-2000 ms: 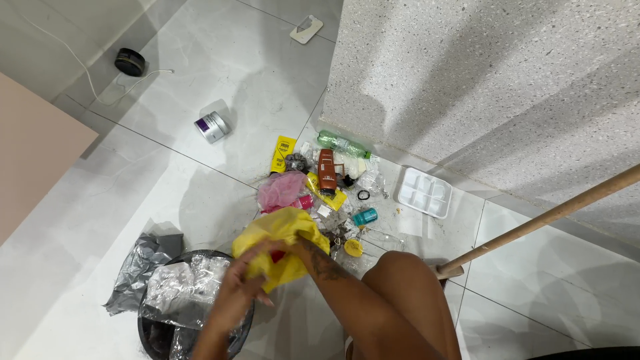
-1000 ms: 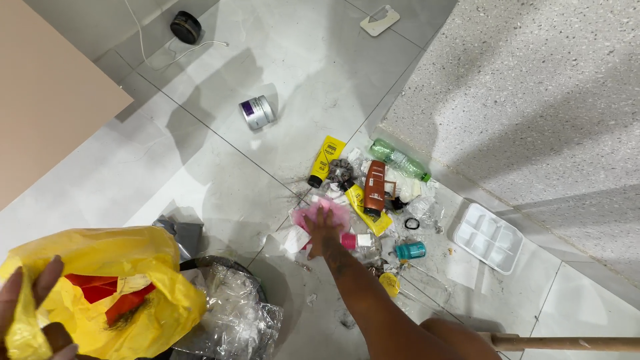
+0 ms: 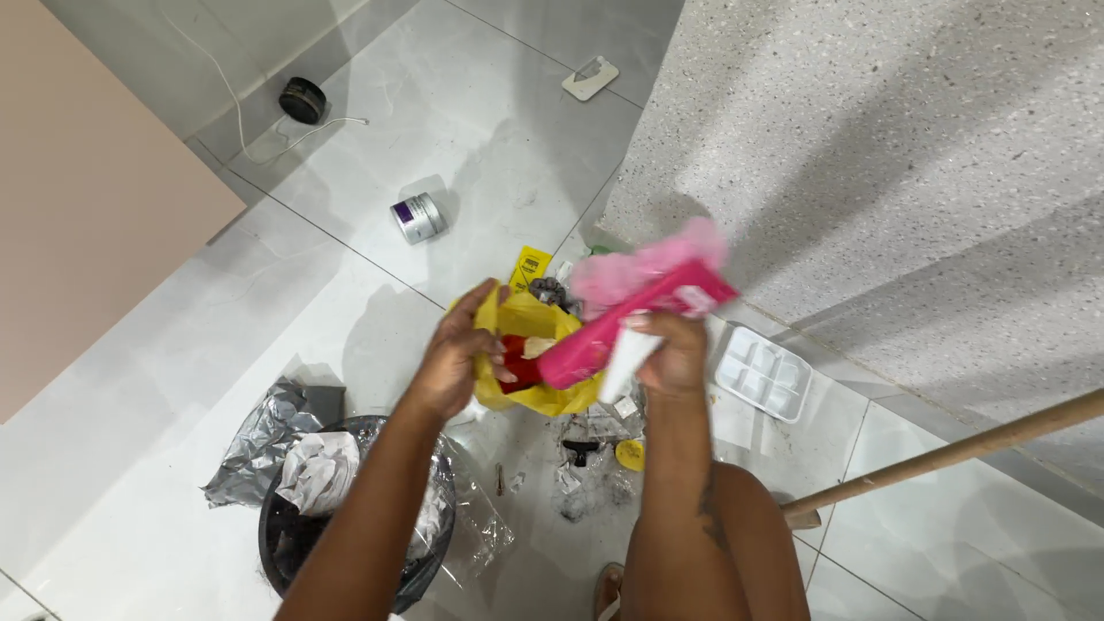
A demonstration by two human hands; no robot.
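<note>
My left hand grips the rim of a yellow plastic bag, whose mouth is open with something red inside. My right hand holds a pink squeeze tube, its lower end over the bag's mouth. A white piece and blurred light-pink plastic are by the same hand. Behind the bag lie a yellow tube and a dark grey scrunched item. Nearer my knee are a black hair clip and a yellow round lid. The bag hides part of the pile.
A black bin with crumpled paper and clear plastic stands at lower left, beside a silver-grey plastic bag. A white compartment tray lies by the speckled panel. A wooden handle slants in from the right. A silver jar lies farther back.
My right hand was on the pink plastic in the pile and has lifted it with the pink tube. The yellow bag has moved from the far left to in front of the pile.
</note>
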